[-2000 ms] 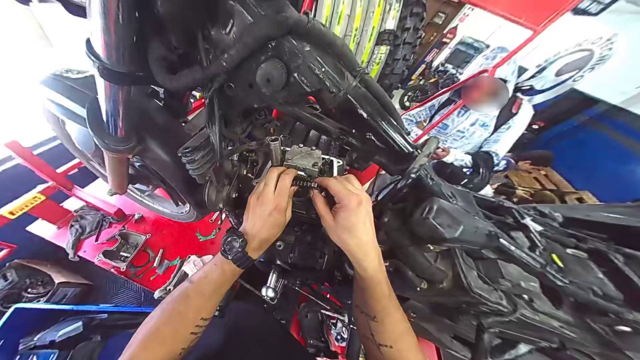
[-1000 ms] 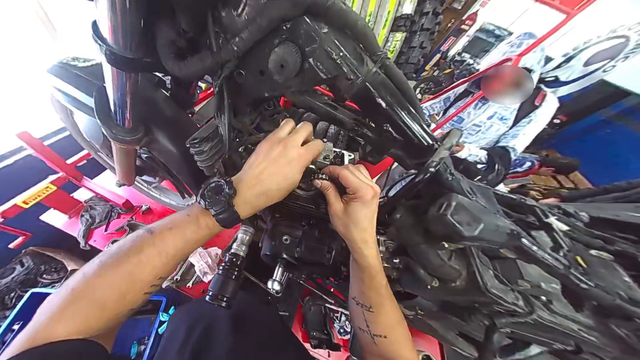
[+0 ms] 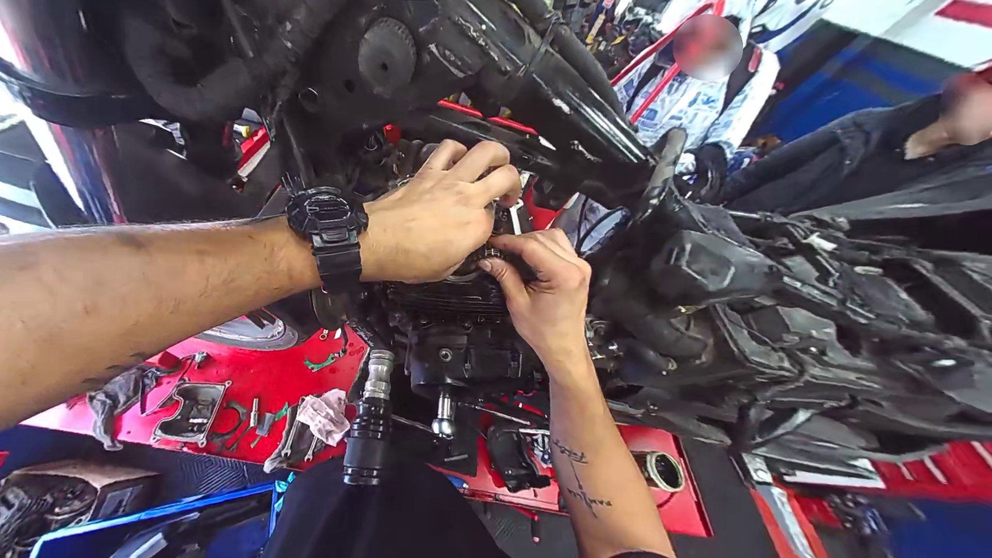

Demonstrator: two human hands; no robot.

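Observation:
My left hand, with a black watch on its wrist, reaches over the top of the motorcycle engine. Its fingers are bent over the cylinder head, and the fingertips are largely hidden, so its grip cannot be told. Beside it, my right hand pinches a dark toothed part between thumb and index finger; it looks like a piece of chain or a sprocket. A black cylindrical tool with a metal end stands in front of the engine, near a chrome socket.
The black motorcycle frame crosses above my hands. A red lift platform holds an engine cover, a pink rag and small parts. A metal ring lies at the right. Two people are beyond the motorcycle.
My left hand has moved from beside my right hand to over the engine top, its forearm now crossing from the left. A second person has come into view at the right. The view is closer.

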